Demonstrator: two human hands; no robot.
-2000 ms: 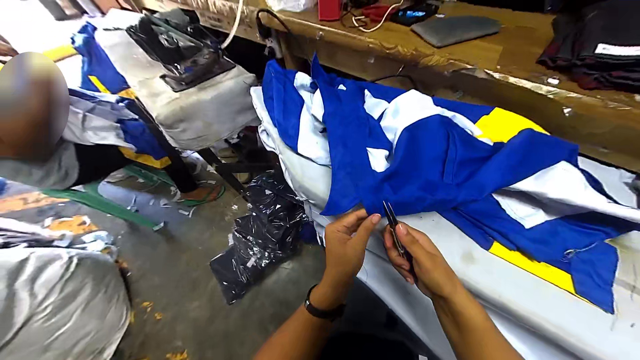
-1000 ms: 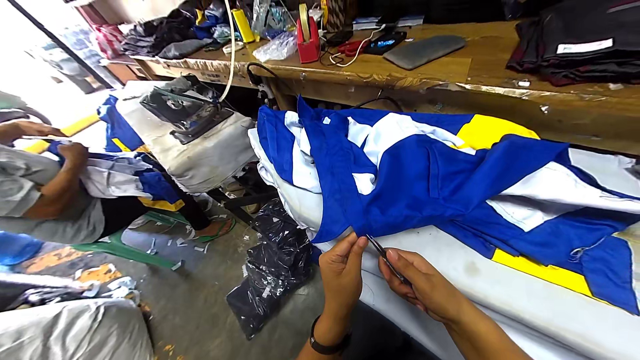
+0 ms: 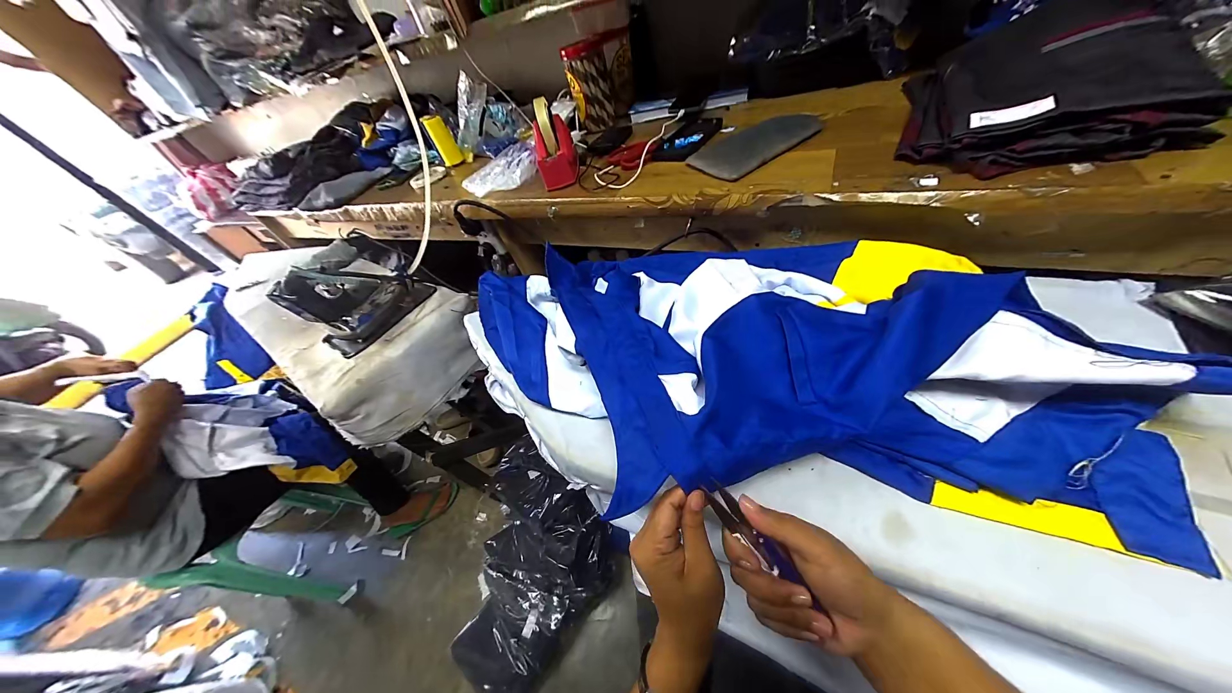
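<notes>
A blue, white and yellow garment (image 3: 818, 375) lies spread over a padded board with a pale cloth cover (image 3: 866, 520). At its near left edge, my left hand (image 3: 681, 558) pinches the blue fabric between thumb and fingers. Just to the right, my right hand (image 3: 818, 587) holds a pair of thread snips (image 3: 760, 549), whose dark blades point up and left at the fabric edge beside my left fingertips. A loose thread hangs on the garment's right part.
Behind the board runs a wooden table (image 3: 847, 183) with a red tape dispenser (image 3: 555, 154) and folded dark garments (image 3: 1059, 91). An iron (image 3: 371, 298) rests on a padded surface. A seated person (image 3: 106, 472) handles cloth at left. Black plastic-wrapped goods (image 3: 539, 568) lie on the floor.
The view has tilted up and turned left, showing more of the table. The snips and my right hand stay close to my left fingertips at the fabric edge.
</notes>
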